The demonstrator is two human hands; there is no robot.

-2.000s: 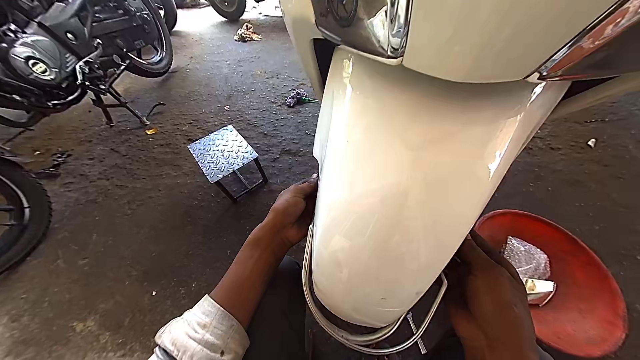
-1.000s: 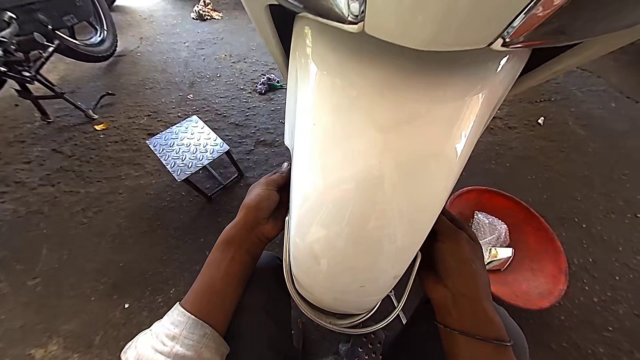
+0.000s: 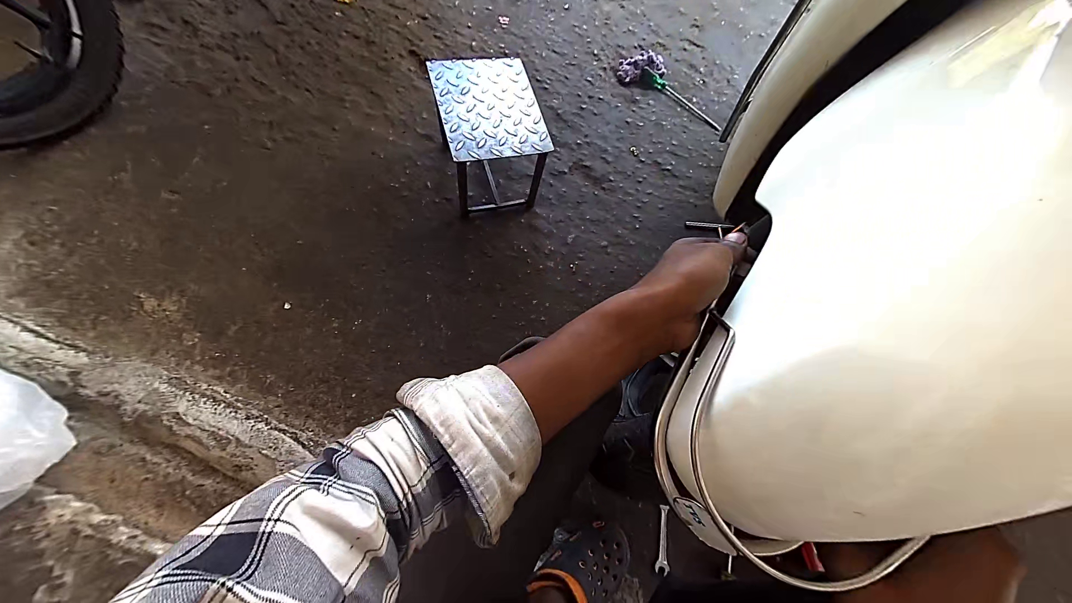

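Observation:
A scooter's cream-white front fender (image 3: 888,360) fills the right side of the view. A bent metal guard rail (image 3: 670,419) curves around the fender's lower edge. At the fender's left edge is my left hand (image 3: 703,268), its fingers partly behind the panel. A thin metal rod (image 3: 708,224) sticks out beside my thumb; whether my fingers hold it cannot be made out. My right hand is hidden by the fender; only a patch of skin (image 3: 946,569) shows below it. An open-end wrench (image 3: 663,540) lies on the ground under the fender.
A low stool with a diamond-plate top (image 3: 492,109) stands on the dark floor. A brush-like tool with a green collar (image 3: 649,71) lies beyond it. A motorcycle tyre (image 3: 63,84) is at the upper left, and a whitish plastic bag (image 3: 29,435) at the left edge. Near my foot is a clog (image 3: 586,557).
The view has swung left and closer, so the red basin is out of frame. My right hand, visible earlier at the fender's right side, is now hidden. A thin rod now shows by my left thumb.

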